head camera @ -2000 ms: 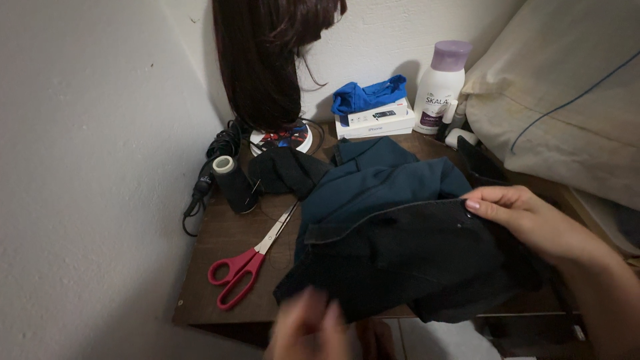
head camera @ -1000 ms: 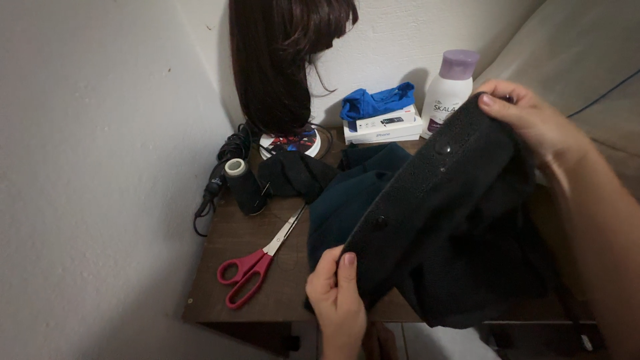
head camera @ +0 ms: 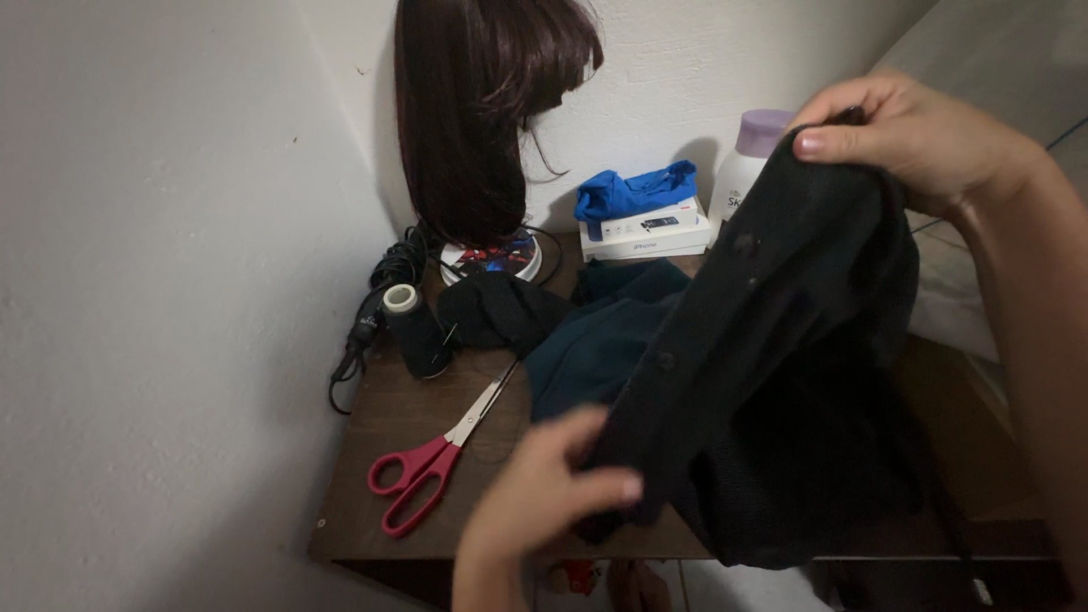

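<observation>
My right hand (head camera: pixel 901 144) pinches the upper end of a black garment (head camera: pixel 765 323) and holds it up over the table. At the garment's lower left edge is my left hand (head camera: pixel 557 484), blurred, thumb and fingers around the cloth. Small round snaps or buttons show along the black band. Dark teal cloth (head camera: pixel 595 340) lies behind it on the table. Scissors with red handles (head camera: pixel 433 459) rest to the left, next to a spool of black thread (head camera: pixel 416 336) with a needle (head camera: pixel 444 342) at its side. A piece of black cloth (head camera: pixel 501 310) lies beside the spool.
Along the wall stand a dark wig (head camera: pixel 467 110), a round decorated tin (head camera: pixel 493 259), white boxes (head camera: pixel 646 234) topped by blue cloth (head camera: pixel 637 191), and a lotion bottle with a lilac cap (head camera: pixel 761 132). A black cable (head camera: pixel 399 259) lies at the left. The wooden table's front edge (head camera: pixel 399 557) is near.
Two seconds ago the black garment lay lower over the teal cloth; my right hand has raised its end. My left hand has come to its lower left edge.
</observation>
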